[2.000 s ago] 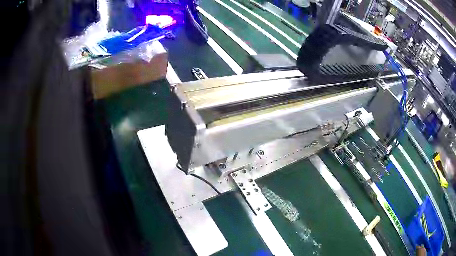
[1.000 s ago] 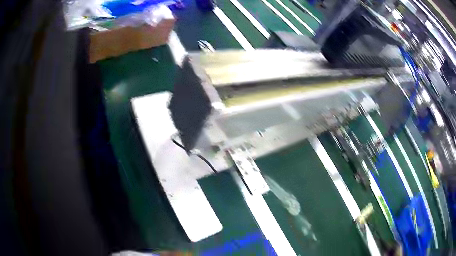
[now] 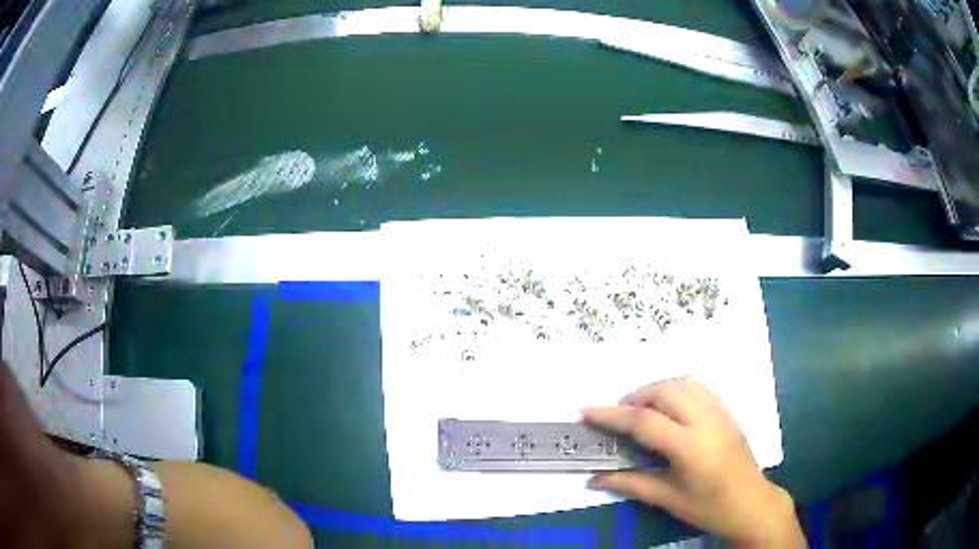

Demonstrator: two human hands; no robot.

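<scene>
A dark grey strip fixture point(image 3: 505, 444) lies lengthwise on the lower part of a white paper sheet point(image 3: 580, 391). Round seats show along it; its right end is hidden under my right hand. My right hand point(image 3: 698, 461) grips that end, fingers at the far edge and thumb at the near edge. Small loose metal parts point(image 3: 585, 311) are scattered over the upper half of the sheet, beyond the fixture. My left arm, with a patterned wristband, is at the bottom left; what shows of my left hand point(image 3: 231, 509) is cut off by the bottom edge, its fingers out of sight.
The sheet lies over a silver crossbar point(image 3: 274, 257) and green belt point(image 3: 515, 129). Blue tape point(image 3: 252, 375) runs left of and below the sheet. A metal frame with bracket point(image 3: 134, 251) stands at left. A pointed blade point(image 3: 719, 123) and machine frame point(image 3: 837, 214) are at right.
The view has swung from the long machine beam and box to the white sheet on the belt. Both arms, the fixture and the loose parts now show.
</scene>
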